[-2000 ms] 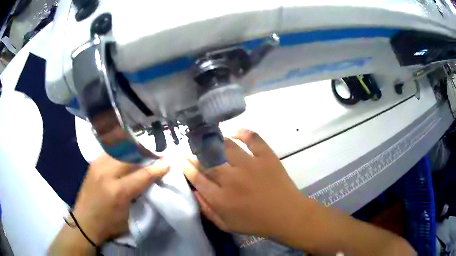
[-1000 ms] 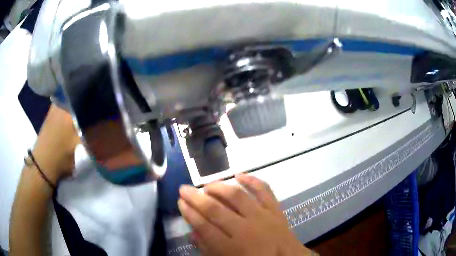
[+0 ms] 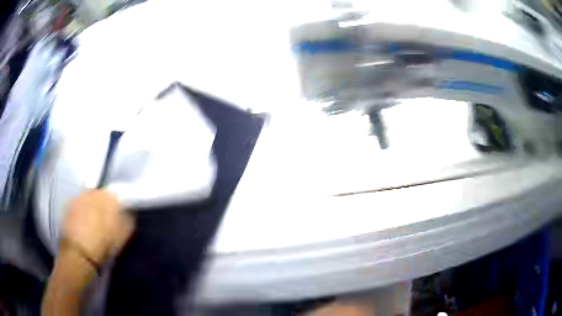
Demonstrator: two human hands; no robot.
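A navy panel (image 3: 237, 133) with a white panel (image 3: 169, 157) folded over it lies left of the sewing machine (image 3: 407, 68) and hangs over the table's front edge. My left hand (image 3: 97, 223) is closed on the fabric's left side, beside a narrow navy strip (image 3: 109, 159). My right hand (image 3: 345, 308) is blurred and mostly cut off by the bottom edge; its fingers cannot be made out. The whole frame is motion-blurred. No fabric shows under the presser foot area.
Black scissors (image 3: 490, 128) lie right of the machine head on the white table (image 3: 296, 216). A blue crate (image 3: 514, 271) is below the table at the right. Piled cloth (image 3: 28, 105) is at the far left.
The view has swung left and back from the machine. The fabric has moved out leftward from under the needle with my left hand. My right hand has dropped to the bottom edge.
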